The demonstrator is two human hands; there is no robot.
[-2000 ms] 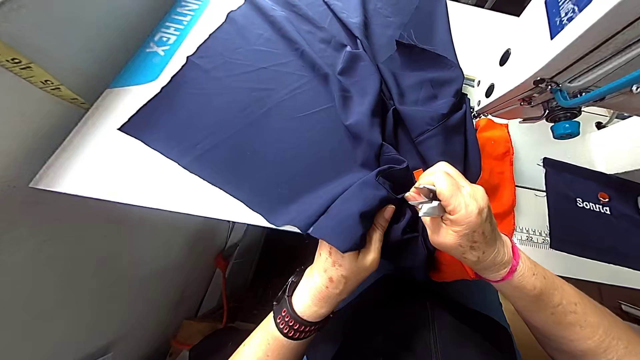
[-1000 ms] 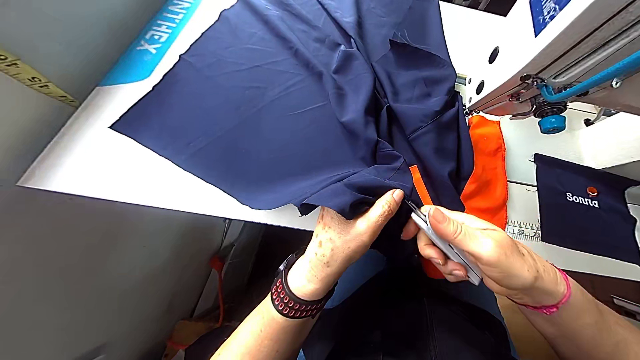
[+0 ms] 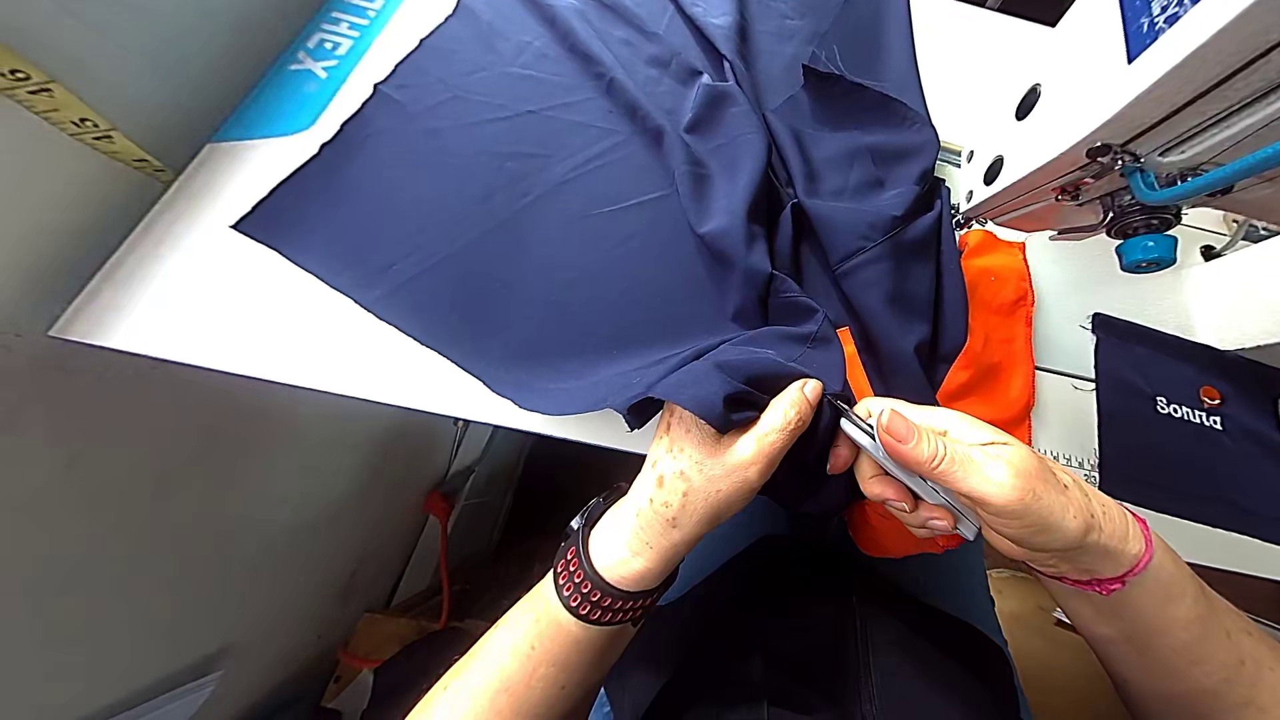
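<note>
Navy blue fabric point(image 3: 560, 230) spreads over the white table and hangs over its near edge. My left hand point(image 3: 720, 455), with a watch on its wrist, pinches a bunched edge of this fabric between thumb and fingers. In my right hand point(image 3: 950, 470) are grey-handled thread snips point(image 3: 910, 480); their dark tips touch or nearly touch the cloth beside my left thumb. A narrow orange strip point(image 3: 853, 362) stands out of the navy folds just above the tips. Orange fabric point(image 3: 995, 330) lies to the right, partly under the navy cloth, and shows again below my right hand.
A sewing machine point(image 3: 1130, 150) with a blue knob stands at the upper right. Below it lies a navy piece with an embroidered logo point(image 3: 1180, 450), beside a measuring scale point(image 3: 1065, 460) on the table. A yellow tape measure point(image 3: 85, 125) runs at the upper left.
The snips, pointing up at the left thumb, have turned in my right hand since the first frame, and more of their handle shows. The orange strip has come into fuller view.
</note>
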